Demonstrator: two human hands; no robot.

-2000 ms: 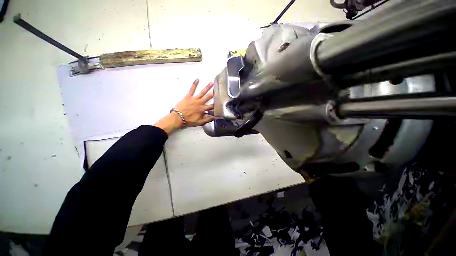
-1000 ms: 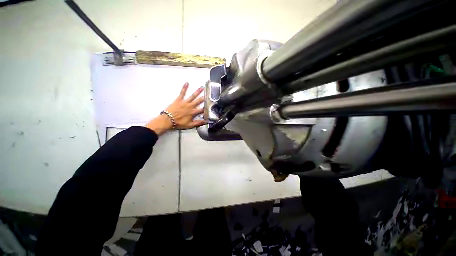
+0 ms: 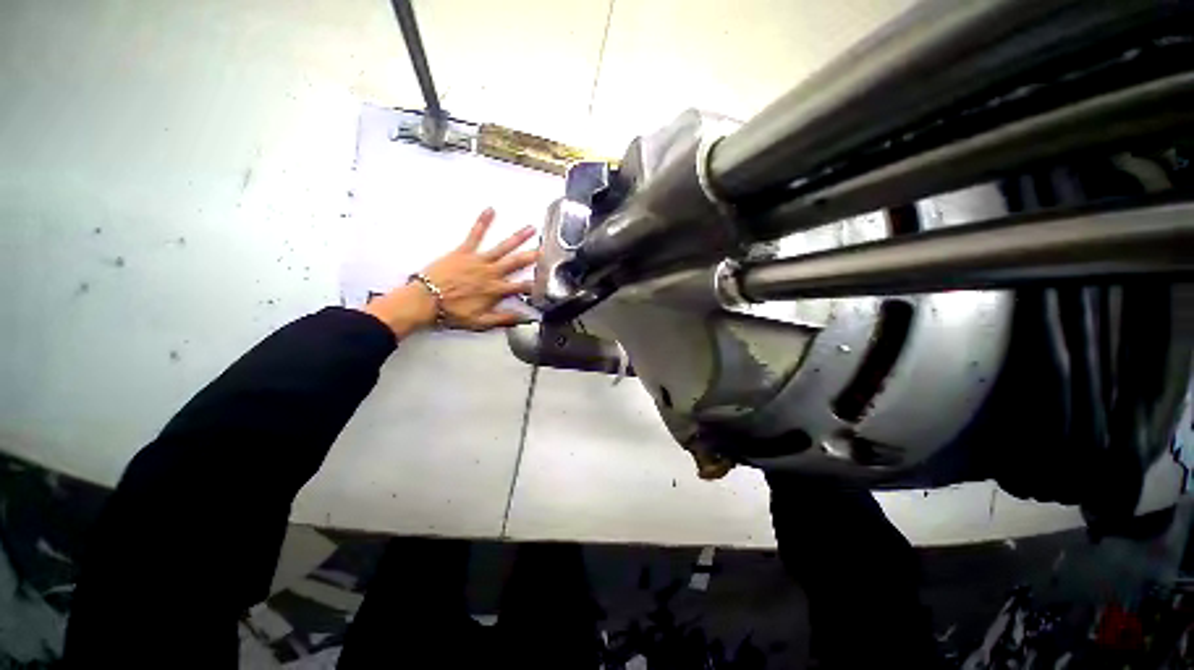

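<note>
The large grey cutting machine [image 3: 786, 353] fills the right side, its rods running to the upper right. The white paper marker [image 3: 419, 210] lies on the lay left of the machine's front. My left hand [image 3: 474, 282] lies flat on the marker with fingers spread, its fingertips close to the machine's metal front. It holds nothing. My right arm reaches up under the motor; the right hand is hidden behind the machine, with only a small blurred patch below the motor that may be a fingertip. The blade is hidden.
A yellowish worn bar [image 3: 526, 144] lies along the marker's far edge, with a dark rod clamp [image 3: 434, 127] at its left end. The off-white table [image 3: 432, 458] has a seam near its front edge. Scraps [image 3: 295, 576] litter the dark floor.
The marker, bar and clamp have shifted right in view and now look tilted. More of the marker is covered by the machine. My left hand stays flat beside the machine's front.
</note>
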